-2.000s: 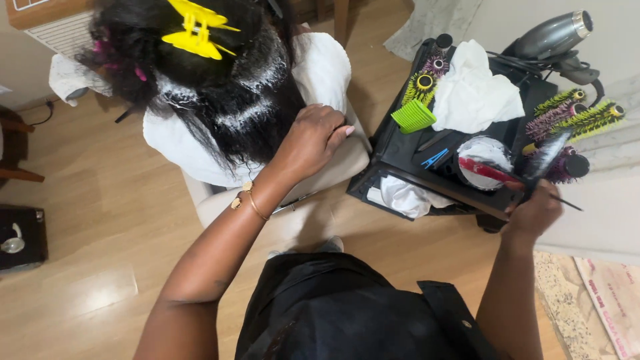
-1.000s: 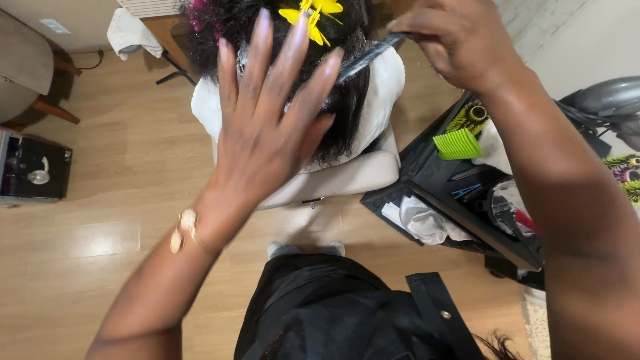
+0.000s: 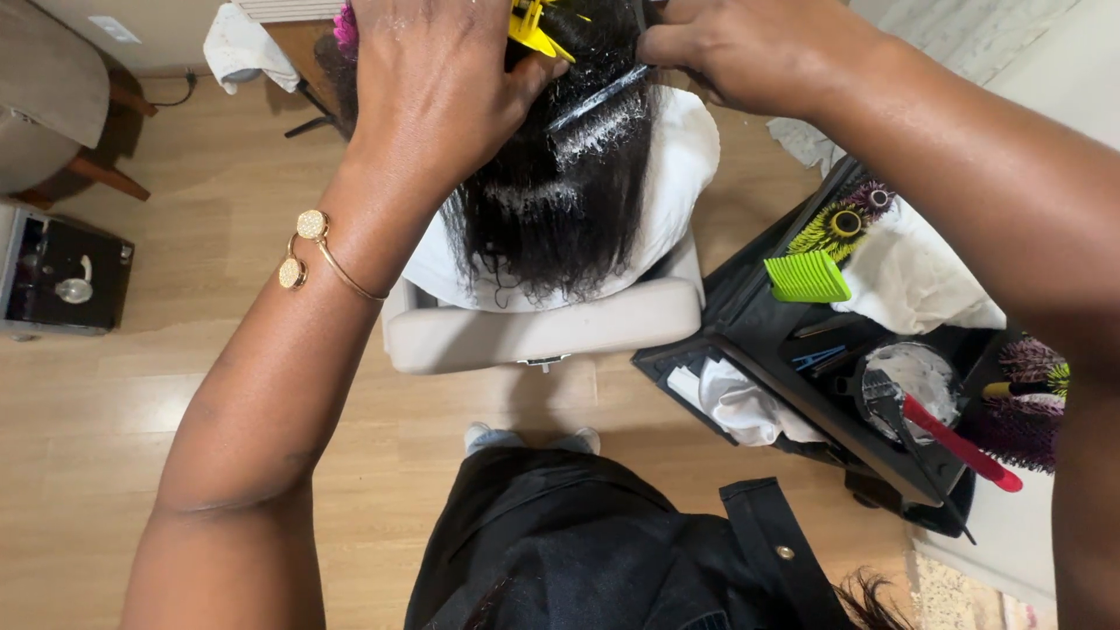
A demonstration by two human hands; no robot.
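A seated person's dark hair [image 3: 560,236], streaked with white cream, hangs over a white towel [image 3: 687,166] at the chair back [image 3: 542,332]. My left hand [image 3: 437,79] is at the left side of the head, its thumb beside a yellow hair clip [image 3: 534,31]; its fingertips are out of frame or hidden. My right hand [image 3: 726,48], at the right side of the head, has its fingers closed around a thin tool that is mostly hidden. A cream-smeared strip, apparently a comb [image 3: 599,98], lies across the hair beside its fingers.
On the black trolley [image 3: 787,385] at right are a green comb [image 3: 807,277], a white cloth [image 3: 919,267], round brushes [image 3: 1019,429], a blue clip [image 3: 818,357] and a bowl of white cream [image 3: 914,376] with a red-handled tool [image 3: 962,442]. A black case [image 3: 70,273] stands at far left.
My right hand has moved from the trolley, where it was two seconds ago, up to the hair. My left hand, spread over the hair one second ago, is now higher, near the yellow clip.
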